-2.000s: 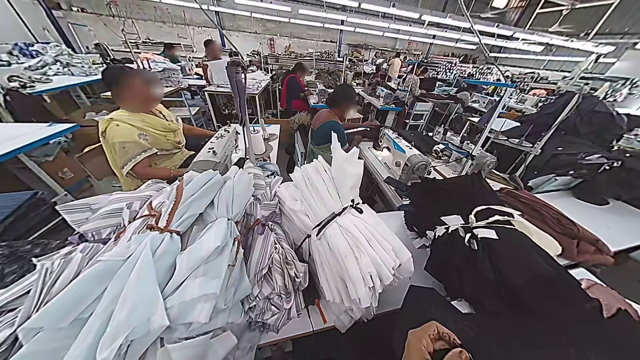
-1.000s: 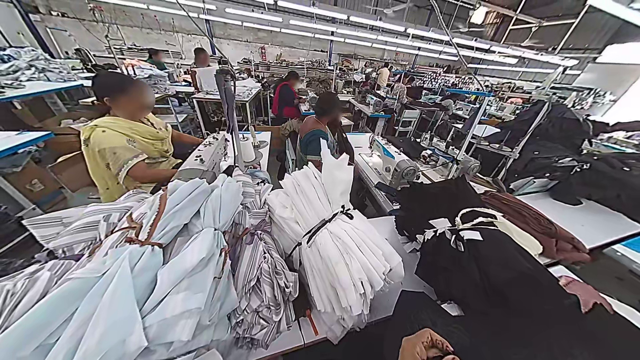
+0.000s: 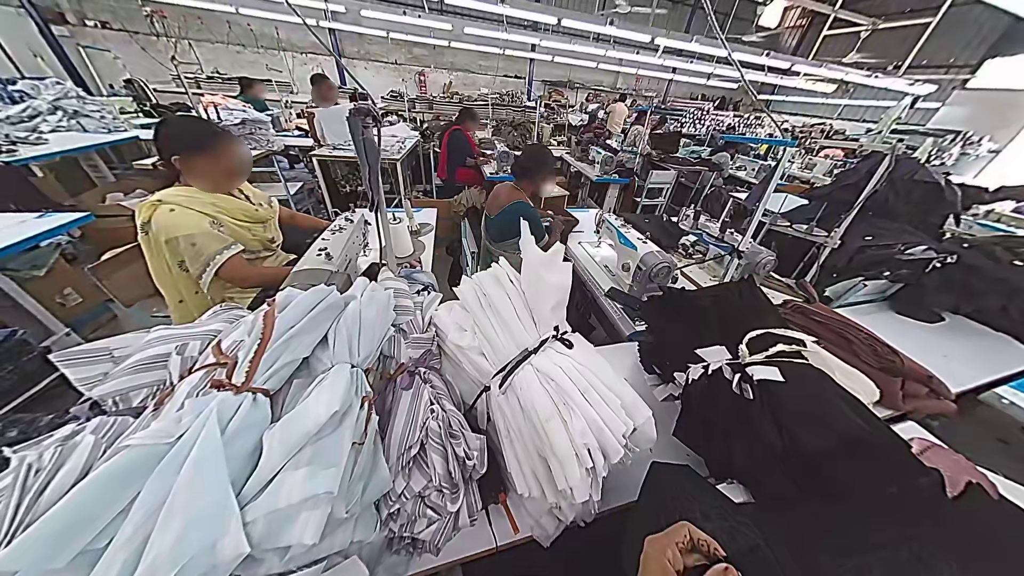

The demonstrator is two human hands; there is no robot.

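Note:
One of my hands (image 3: 682,550) shows at the bottom edge, right of centre, cut off by the frame, with fingers bent against black fabric (image 3: 696,508); which hand it is and what it grips cannot be told. Beyond it lies a large bundle of black cloth (image 3: 768,432) tied with a pale strip. A bundle of white cut fabric (image 3: 552,400), bound by a black tie, stands left of the black cloth. Farther left are a striped bundle (image 3: 432,448) and pale blue bundles (image 3: 320,456) with brown ties.
Behind the bundles stand sewing machines (image 3: 636,252) and a cone of white thread (image 3: 400,236). A person in yellow (image 3: 212,240) and a person in a teal top (image 3: 512,212) sit at machines. Brown cloth (image 3: 868,352) lies at the right. An orange-handled tool (image 3: 509,514) rests by the white bundle.
The hand at the bottom edge shows slightly less than two seconds ago. The person in yellow has turned the head toward the machine. The bundles have not plainly moved.

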